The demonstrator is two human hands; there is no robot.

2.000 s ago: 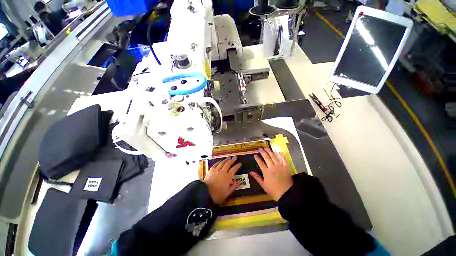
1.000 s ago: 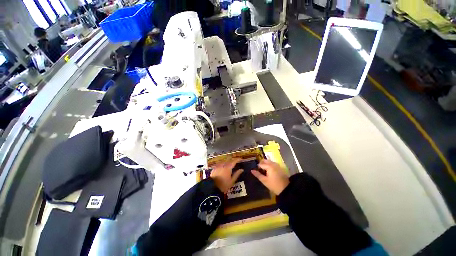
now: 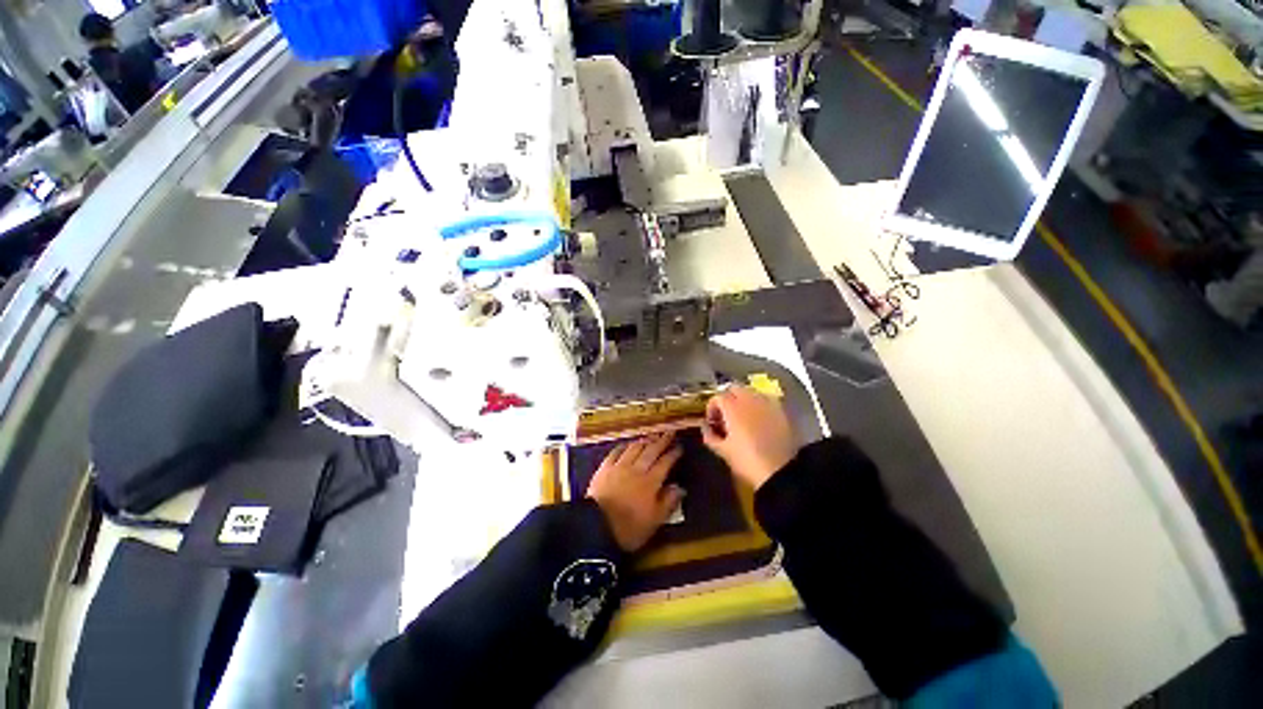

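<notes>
A dark fabric panel [image 3: 713, 508] lies in the window of the amber-brown clamp frame [image 3: 693, 551], in front of the machine head. My left hand [image 3: 637, 489] rests on the panel with fingers spread and covers most of the white label [image 3: 676, 513]. My right hand [image 3: 751, 432] is at the panel's upper right, by the frame's far edge, with fingers bent together. Whether its fingertips pinch the fabric cannot be told. Yellow tape [image 3: 706, 605] runs along the frame's front edge.
The white sewing machine head [image 3: 485, 360] stands just beyond the frame. At left are a puffy dark pile [image 3: 187, 402], a labelled dark piece [image 3: 256, 513] and a dark panel [image 3: 146, 623]. Snips [image 3: 873, 298] and a control screen [image 3: 995, 146] are at right.
My left hand has moved down over the label, which showed openly before. My right hand has moved up toward the frame's far right corner. The view has shifted slightly.
</notes>
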